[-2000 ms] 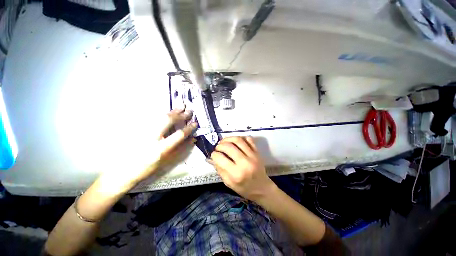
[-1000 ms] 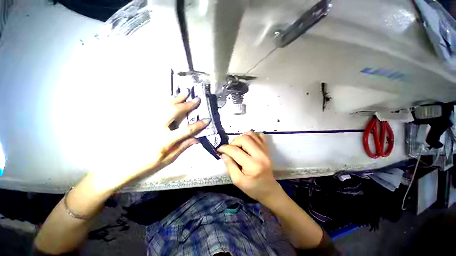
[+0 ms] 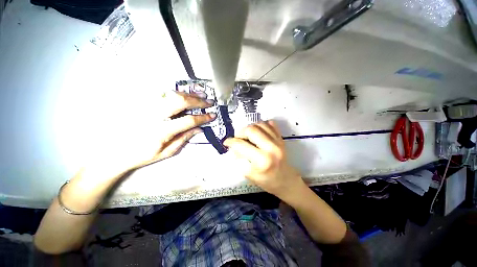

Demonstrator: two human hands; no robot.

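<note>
A dark fabric panel [image 3: 213, 138] lies under the machine head, its near end towards me. A pale curved trim strip [image 3: 220, 123] lies along it, mostly hidden by my fingers. My left hand [image 3: 178, 125] lies flat on the work from the left, fingers spread, partly washed out by glare. My right hand [image 3: 260, 151] pinches the near end of the dark piece between thumb and finger. The needle area is hidden behind the machine head's pale arm. A knurled metal screw [image 3: 252, 117] stands just right of the work.
Red-handled snips [image 3: 407, 138] lie at the table's right. The large white sewing machine head [image 3: 334, 57] spans the top. Silvery strips [image 3: 116, 28] and a dark heap [image 3: 78, 9] lie at the back left. The worn table edge [image 3: 157, 196] runs above the plaid-covered lap.
The work has moved away from me, further under the machine head, and less of the pale strip shows. Both hands have moved forward with it. The camera view has shifted slightly.
</note>
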